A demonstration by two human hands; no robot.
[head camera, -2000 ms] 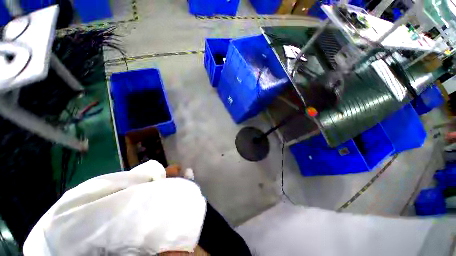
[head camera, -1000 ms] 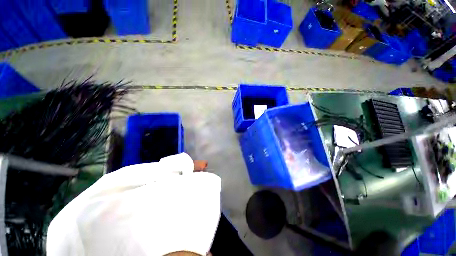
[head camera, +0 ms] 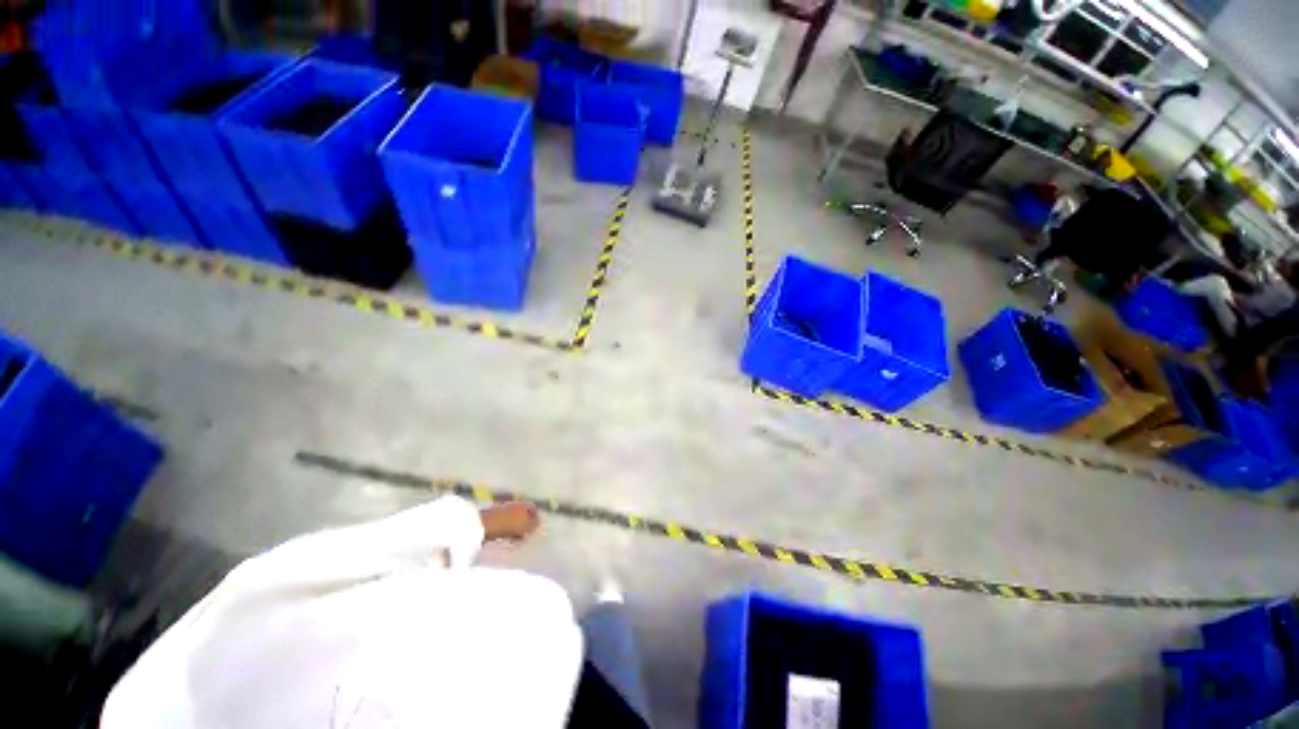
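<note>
My left hand [head camera: 510,521] shows small and blurred at the end of a white sleeve, at the lower centre-left over the floor. No object shows in it; its fingers are too unclear to read. My right hand is not in view. The nearest object in front is a blue crate [head camera: 890,669] at the bottom edge, cut off, with dark contents and a white card [head camera: 812,702] on them.
Yellow-black tape [head camera: 684,534] crosses the grey floor [head camera: 428,385]. Stacked blue crates [head camera: 463,200] stand at upper left, paired crates [head camera: 898,349] beyond the aisle. A platform scale [head camera: 685,197] and office chair [head camera: 947,157] stand farther back. Another crate [head camera: 71,470] is at left.
The view has swung up and away from the workbenches to the aisle. The cable-covered bench and the round black base have left view. The small crate with the white card now sits at the bottom.
</note>
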